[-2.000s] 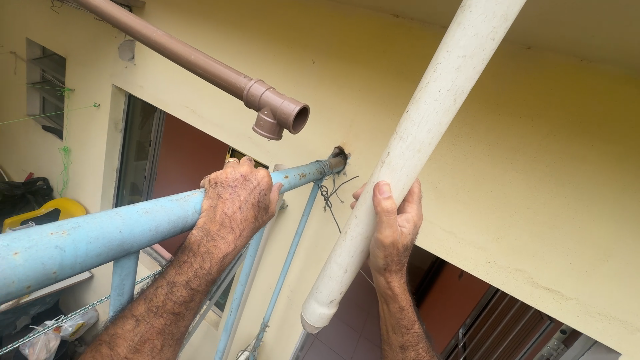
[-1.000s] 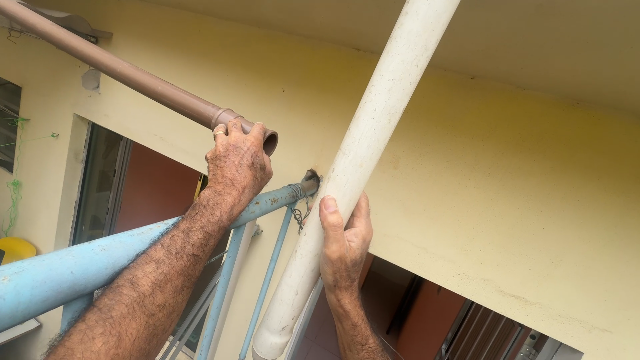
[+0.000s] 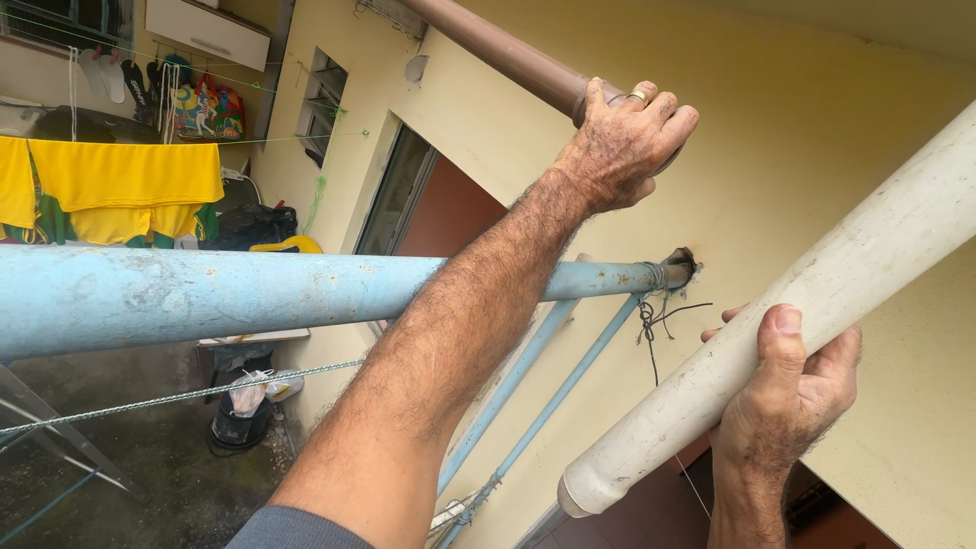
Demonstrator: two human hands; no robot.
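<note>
My left hand (image 3: 629,145), with a ring on one finger, grips the end of a brown plastic pipe (image 3: 503,53) that comes down from the upper middle; its tee fitting is mostly hidden under the hand. My right hand (image 3: 789,389) holds a white plastic pipe (image 3: 823,274) from below, thumb over the near side. This pipe slants from the upper right to its wider socket end (image 3: 591,488) at the lower middle. Beneath my left forearm runs a light blue metal rail (image 3: 229,293), whose far end meets a broken hole (image 3: 684,267) in the yellow wall.
Thin blue bars (image 3: 534,427) slope down from the rail, and dark wire (image 3: 648,320) is twisted near its end. Clotheslines with yellow clothes (image 3: 122,179) cross on the left. Far below stands a black bucket (image 3: 240,423) with plastic bags. A doorway opens at the bottom right.
Two seconds ago my left hand was on the blue rail; it has since moved up onto the end of the brown pipe. My right hand keeps hold of the white pipe. The view has shifted.
</note>
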